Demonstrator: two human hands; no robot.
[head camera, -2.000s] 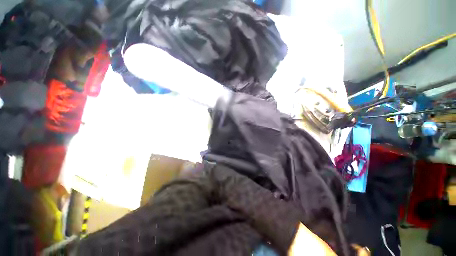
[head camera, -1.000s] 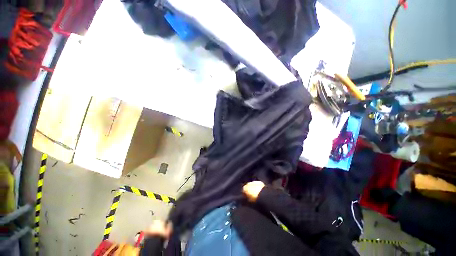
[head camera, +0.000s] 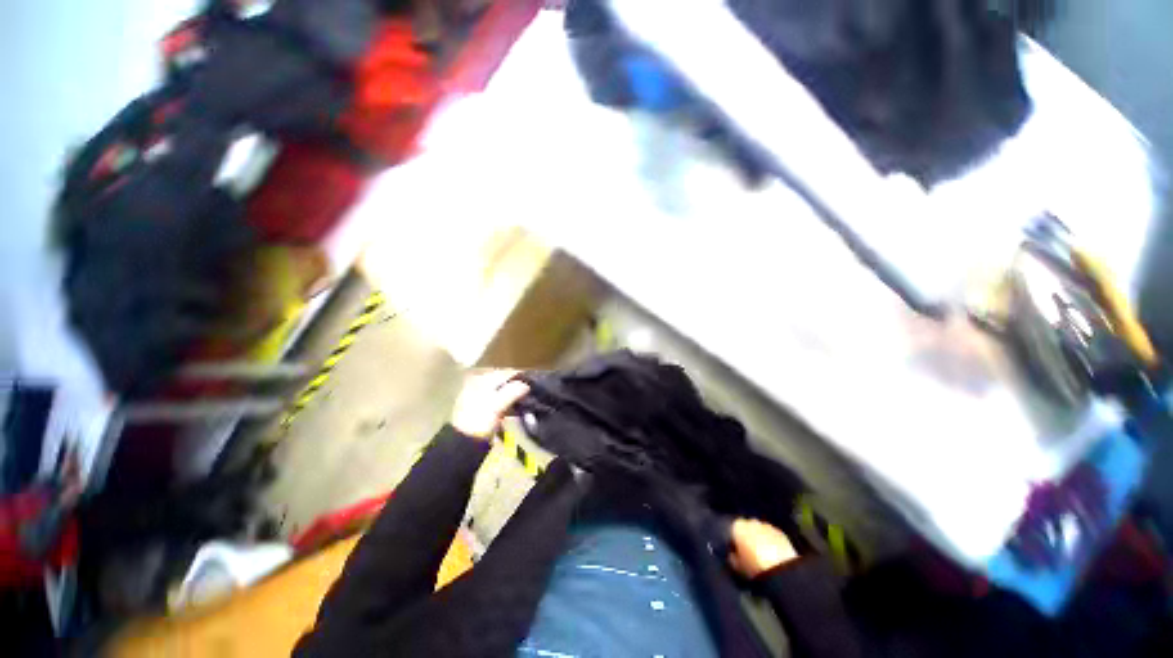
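A black garment (head camera: 643, 418) hangs bunched between my hands, in front of my body and off the table's near edge. My left hand (head camera: 486, 401) is closed on its upper left end. My right hand (head camera: 759, 546) is closed on its lower right part. The fingertips are partly hidden and the picture is blurred. The steam iron (head camera: 1061, 302), with an orange-yellow handle, stands at the right end of the table. The white sleeve board (head camera: 785, 122) shows bare on the table.
The white ironing table (head camera: 823, 373) runs diagonally across. Black cloth (head camera: 900, 77) lies on its far side. A blue tray (head camera: 1087, 508) with purple-red loops is at the right. An open cardboard box (head camera: 547, 315) stands left of the table. Dark garment piles (head camera: 167, 257) are at left.
The garment has come off the sleeve board and table and now hangs before my body. Both hands have moved with it. The view has turned, with the iron now farther right.
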